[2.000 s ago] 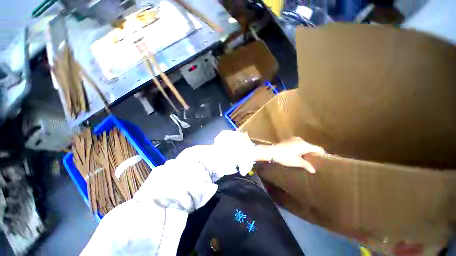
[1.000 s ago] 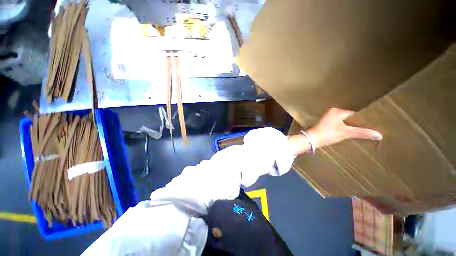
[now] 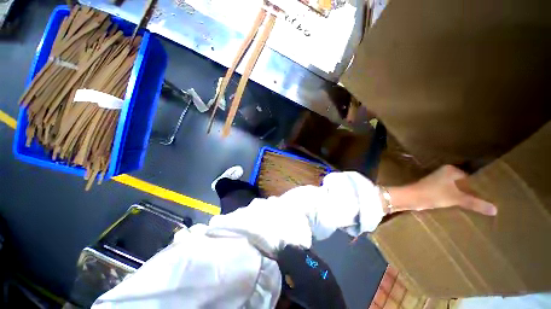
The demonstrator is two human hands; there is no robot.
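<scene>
My left hand [image 3: 444, 194] grips the upper edge of a large open cardboard carton [image 3: 459, 259], thumb over the outer face; the other fingers are partly hidden at the edge. The carton fills the right side and its inside is dark. My right hand is not in view. A blue bin [image 3: 128, 136] at upper left is full of brown straps [image 3: 84, 121] with a white band [image 3: 98, 98] across them. A smaller-looking blue bin [image 3: 258, 172] with straps sits on the floor beyond my forearm.
Two straps [image 3: 248, 75] hang over the metal table's edge [image 3: 211, 51] from a white template [image 3: 320, 39] with black handwriting. A metal-frame stool [image 3: 142, 232] stands lower left near a yellow floor line [image 3: 166, 194]. A foot in a white shoe [image 3: 228, 176] shows mid-floor. A brown carton is partly visible under the table.
The view has turned, so the table is higher and the stool and shoe show. My left hand still holds the carton, now farther right in the picture.
</scene>
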